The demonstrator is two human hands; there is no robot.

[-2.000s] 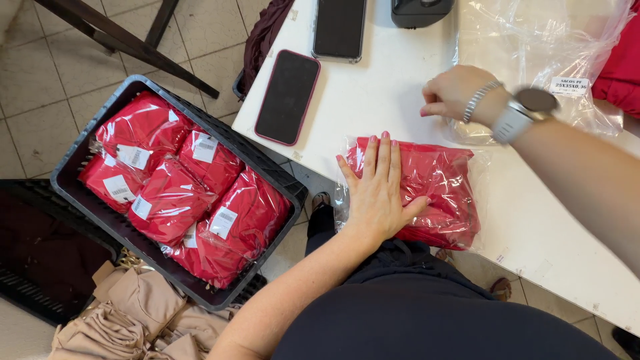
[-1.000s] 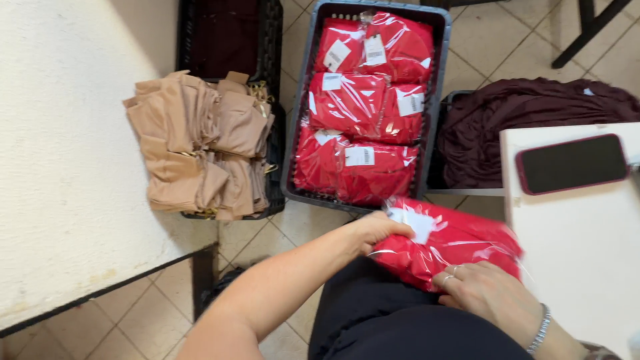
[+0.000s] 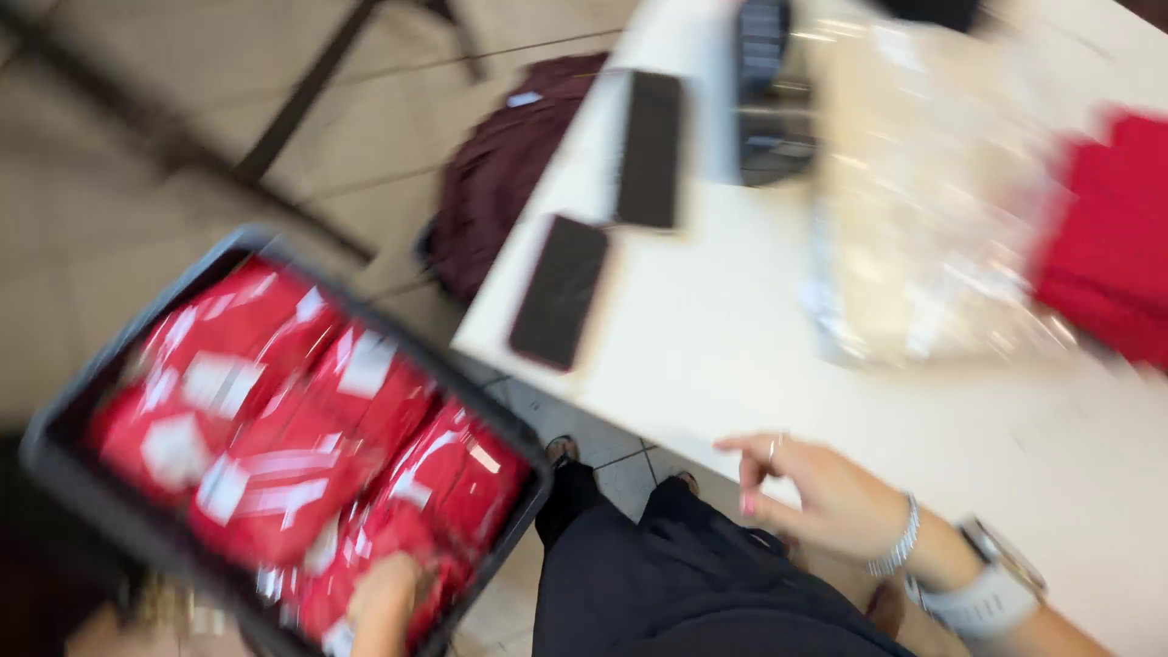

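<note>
My left hand (image 3: 392, 593) is inside the dark plastic crate (image 3: 538, 456) at lower left, resting on a red garment in a clear plastic bag (image 3: 401, 538); blur hides whether its fingers grip the bag. Several more bagged red garments (image 3: 274, 474) with white tags fill the crate. My right hand (image 3: 803, 493), with a ring, a bracelet and a watch, hovers over the near edge of the white table (image 3: 693, 365). Its fingers are apart and nothing is in them.
Two phones (image 3: 558, 292) and a black device (image 3: 776, 100) lie on the table. Clear plastic bags (image 3: 931, 201) and folded red fabric (image 3: 1113, 246) are at the right. Dark maroon fabric (image 3: 511, 164) sits beyond the table's left edge, near dark metal legs (image 3: 301, 100).
The bagged red garment that both hands held one second ago is out of my right hand, which is now over the table. My left hand has moved into the crate. The view has swung right.
</note>
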